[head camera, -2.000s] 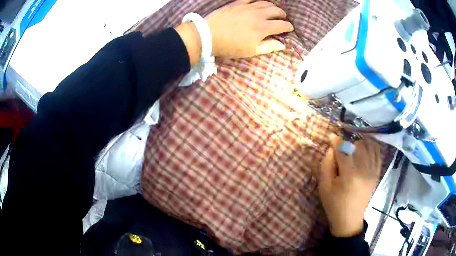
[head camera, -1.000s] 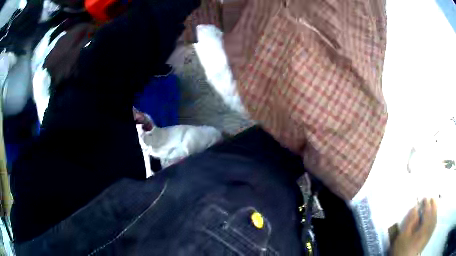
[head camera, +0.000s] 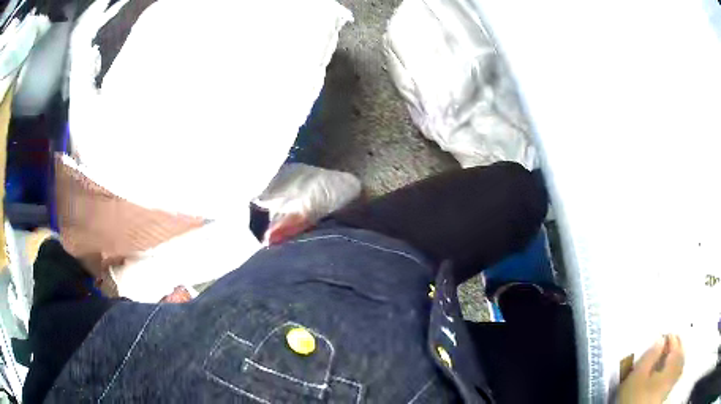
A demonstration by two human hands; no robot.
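A garment piece hangs at my left side, with its large white lining [head camera: 213,95] facing up and red-brown plaid cloth [head camera: 118,213] showing below it. My left hand [head camera: 36,241] is small, blurred and partly hidden at the far left edge, beside the plaid cloth; its grip cannot be made out. My right hand [head camera: 654,375] rests on the white table [head camera: 632,197] at the lower right, cut off by the bottom edge, with fingertips apart and nothing visible in it.
A pale bundle [head camera: 466,87] lies on the speckled floor [head camera: 379,126] beside the table. A smaller white bundle [head camera: 316,189] is near my lap. A blue and white plate [head camera: 522,264] is under the table. A ruler tape [head camera: 589,331] runs along the table's front edge.
The view has turned from the sewing machine down to my lap and left side. The plaid garment has left the table; white lining now shows at the left. My right hand stays on the table since the previous frame.
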